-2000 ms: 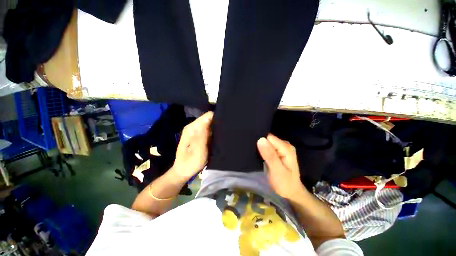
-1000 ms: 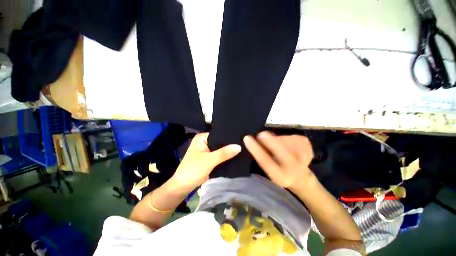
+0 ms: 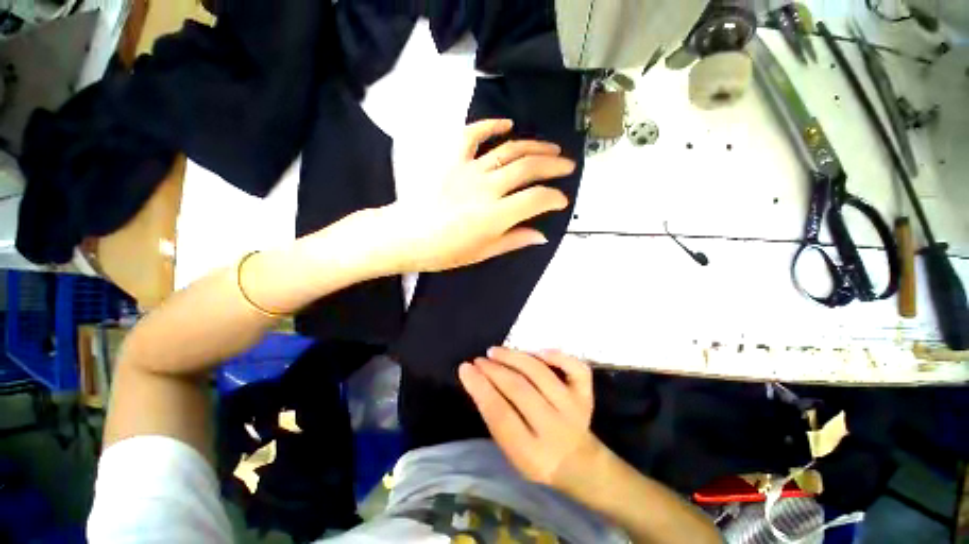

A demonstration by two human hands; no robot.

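A long black fabric panel [image 3: 468,308] runs from the machine over the table's front edge towards my lap. My left hand [image 3: 483,202] lies flat on the panel on the table, fingers spread and pointing right near its right edge. My right hand [image 3: 537,409] rests on the panel just below the table's front edge, fingers close together on its right side; whether it pinches the cloth is hidden. The pale machine head [image 3: 627,32] stands at the top, and the panel's edge runs beside the needle plate [image 3: 606,115]. The needle cannot be made out.
Black-handled shears [image 3: 834,228], an orange-handled tool [image 3: 905,266] and a black-handled screwdriver [image 3: 944,292] lie right on the white table [image 3: 638,298]. A thin dark thread [image 3: 685,244] lies nearer. Heaped black cloth [image 3: 85,159] is at left. A cream round part [image 3: 720,80] is by the machine.
My left hand has moved from the lap end up onto the panel on the table. My right hand has moved slightly down and left. The view has shifted, showing the machine head and more tools.
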